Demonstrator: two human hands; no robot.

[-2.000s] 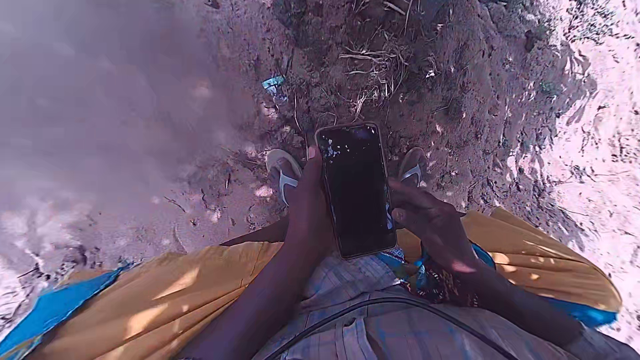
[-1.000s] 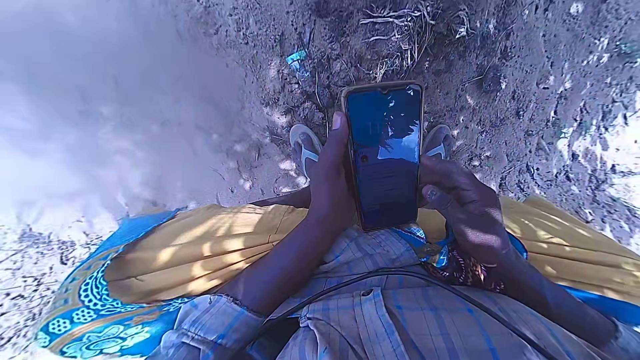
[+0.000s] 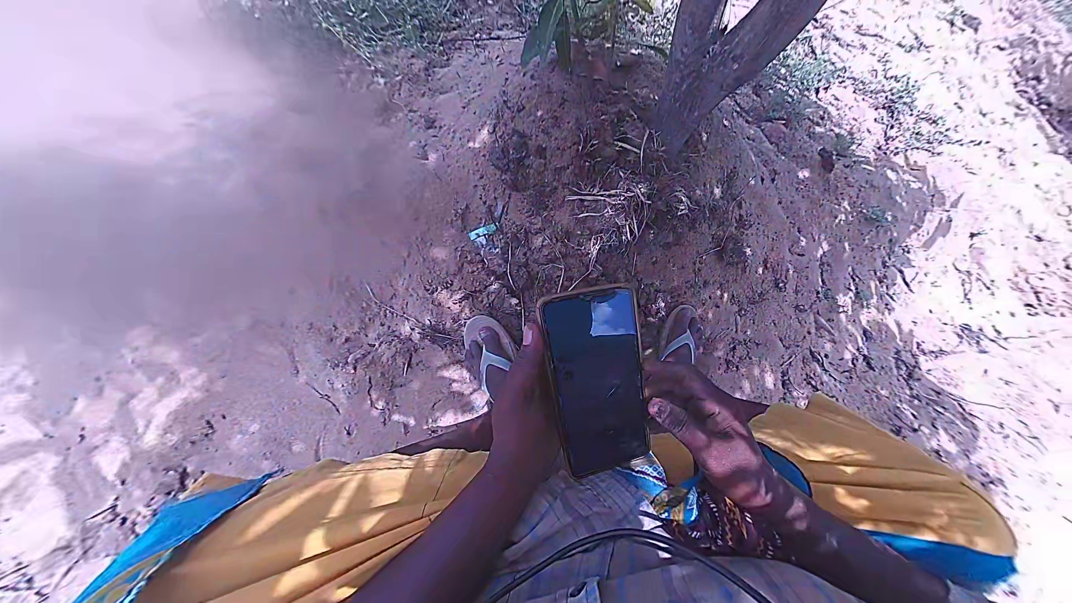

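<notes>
A smartphone [image 3: 596,394] in a thin brownish case is upright over my lap, its screen dark with a bright sky reflection near the top. My left hand [image 3: 523,410] is wrapped around its left edge, thumb along the side. At the lower right edge of the phone is my right hand [image 3: 708,423], its fingers bent and touching or very near the case; part of them may lie behind it. A black cable [image 3: 620,536] crosses the checked shirt [image 3: 553,523] below the phone. Yellow and blue patterned cloth [image 3: 335,519] covers my legs.
My feet wear sandals [image 3: 494,360] on dry soil. Beyond them lie dry roots [image 3: 615,201] and a small turquoise scrap [image 3: 483,234]. A forked tree trunk [image 3: 699,75] rises at the top, beside green leaves [image 3: 548,33]. A pale blur hides the upper left.
The phone screen showed a dim blue display with some content a second ago and looks dark now. The view has tilted up, bringing in the tree trunk. Both hands keep about the same places at the phone.
</notes>
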